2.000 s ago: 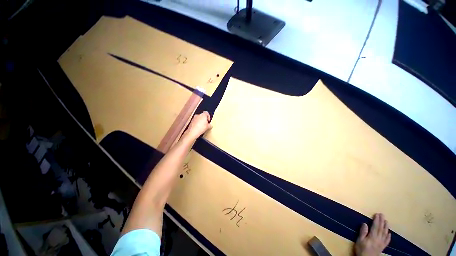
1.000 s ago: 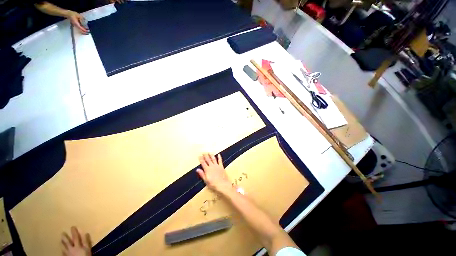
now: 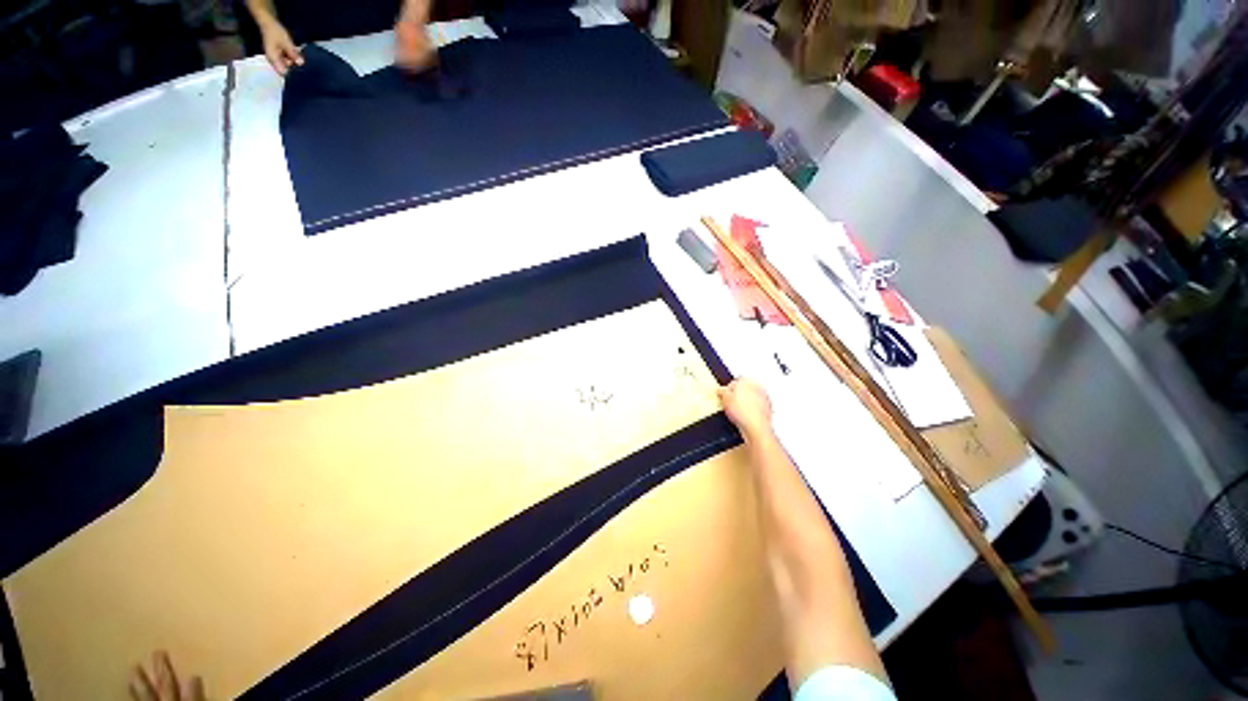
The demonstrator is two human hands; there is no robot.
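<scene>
A large tan pattern piece (image 3: 397, 479) lies on navy-black fabric (image 3: 548, 295). A second tan pattern piece (image 3: 684, 548) with handwriting lies nearer me, with a strip of dark fabric and a thin pale line between them. My right hand (image 3: 746, 407) is at the right end of the far pattern, by its near corner, fingers curled; whether it holds anything is hidden. My left hand (image 3: 167, 679) rests on the far pattern with fingers spread, cut off by the bottom edge. A grey metal weight (image 3: 554, 693) shows partly at the bottom edge.
Long wooden sticks (image 3: 876, 390), black-handled shears (image 3: 892, 342), papers (image 3: 938, 390), a red card (image 3: 753, 295) and a small grey block (image 3: 697, 249) lie at right. Across the table, another person's hands (image 3: 281, 52) handle dark fabric (image 3: 479, 130). A folded dark stack (image 3: 708, 163) lies nearby.
The view has swung right to the table's end. My right hand has moved from the middle of the patterns to the far pattern's right corner. The other person's hands have lifted a fabric corner.
</scene>
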